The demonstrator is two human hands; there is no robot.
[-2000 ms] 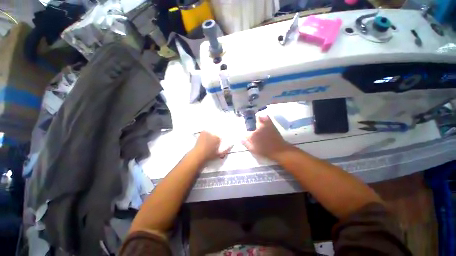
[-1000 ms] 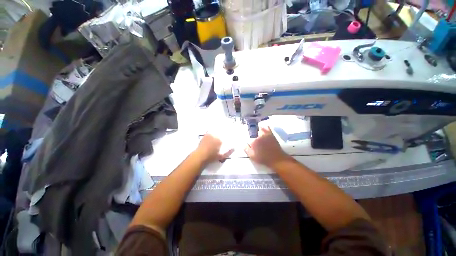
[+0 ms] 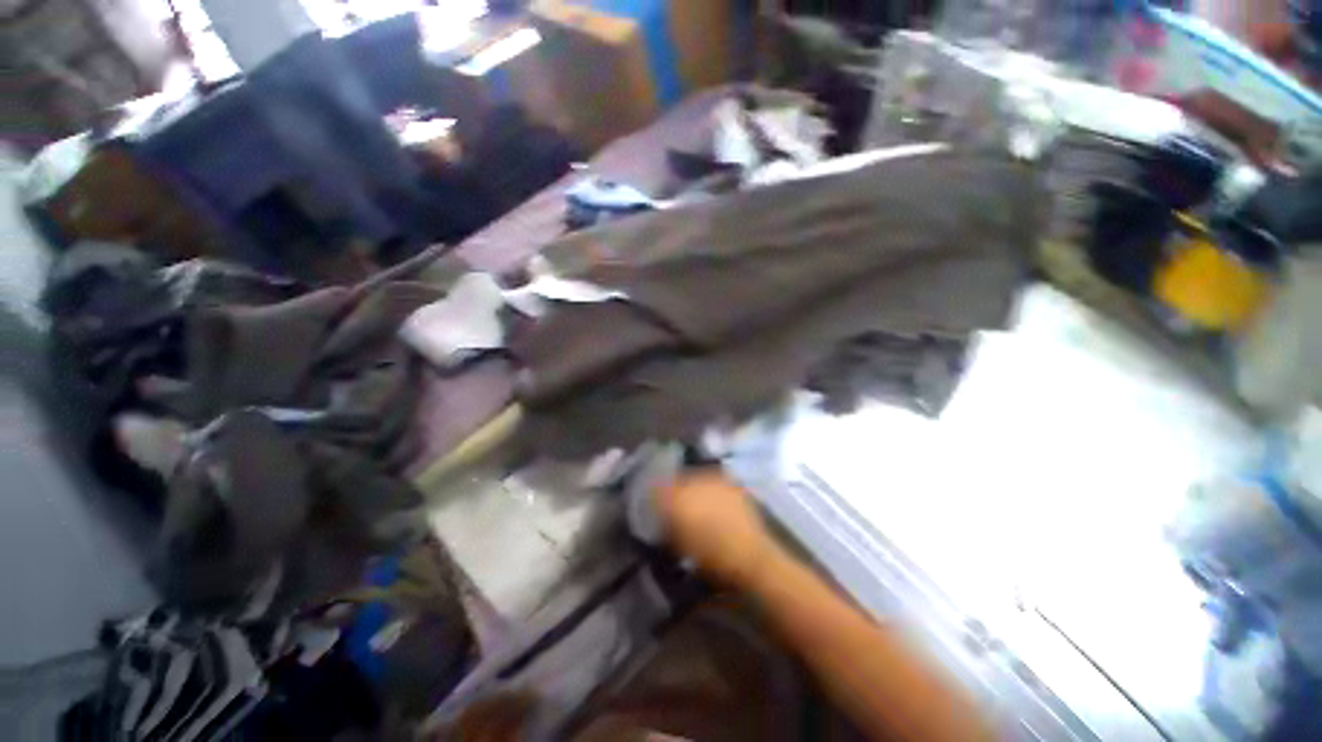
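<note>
The view is blurred and turned left. One bare forearm comes in from the lower right, apparently my right arm. My right hand (image 3: 703,525) is at the left end of the table edge, with its fingers against a small pale grey piece (image 3: 653,493); its grip is too blurred to tell. My left hand is not visible; brown cloth, perhaps a sleeve or my clothing, shows at the bottom. A large dark grey-brown fabric panel (image 3: 812,276) lies beyond the hand, over smaller dark and pale pieces.
The brightly lit white table (image 3: 1000,478) is at the right, with its ruler-marked edge running down to the lower right. More dark fabric (image 3: 276,377) is heaped at left. Striped bundled pieces (image 3: 203,674) lie lower left. Boxes stand behind; a yellow item (image 3: 1211,276) is upper right.
The view has swung left, and the sewing machine head has left the picture. Both hands were by the needle; now one hand is at the table's left edge and the other is out of sight.
</note>
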